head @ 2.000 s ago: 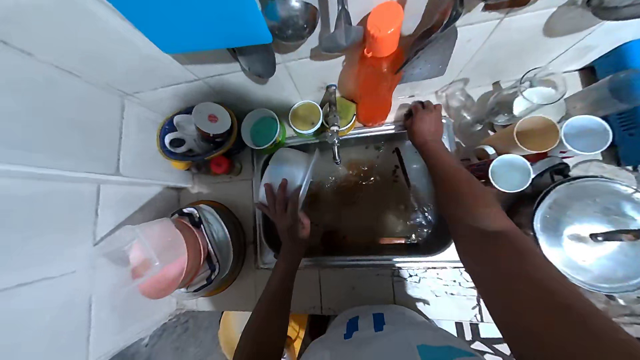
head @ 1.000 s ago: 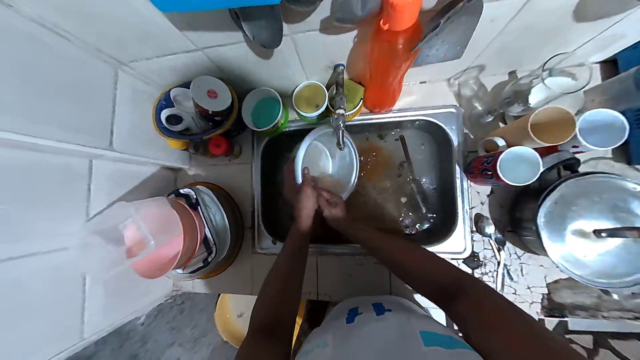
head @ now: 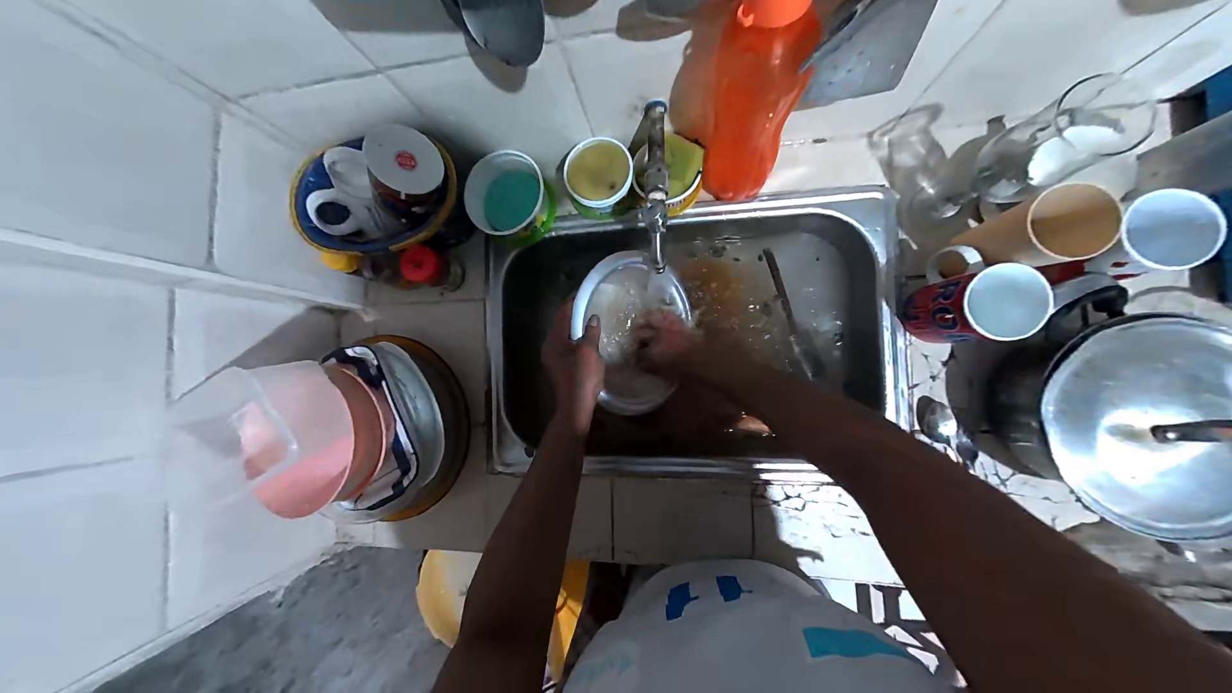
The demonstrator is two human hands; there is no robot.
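A white bowl [head: 630,397] is tilted under the metal tap [head: 655,183] in the steel sink [head: 693,469], with water in it. My left hand [head: 575,371] grips the bowl's left rim, thumb on the edge. Inside the bowl, toward its right side, is my right hand [head: 669,342], its fingers bent and blurred; whether they hold anything cannot be told. Right of the bowl, a long dark utensil [head: 789,313] lies in the murky water of the sink.
Cups [head: 597,175] and an orange bottle [head: 756,106] line the sink's back edge. Stacked bowls and a pink container [head: 298,443] stand left. Mugs [head: 1009,301], glasses and a lidded pot [head: 1145,423] crowd the right side.
Two seconds ago my right hand was at the sink's back right edge; now it is inside the bowl. The bowl has moved right, to below the tap. My hands, close together a second ago, are now apart.
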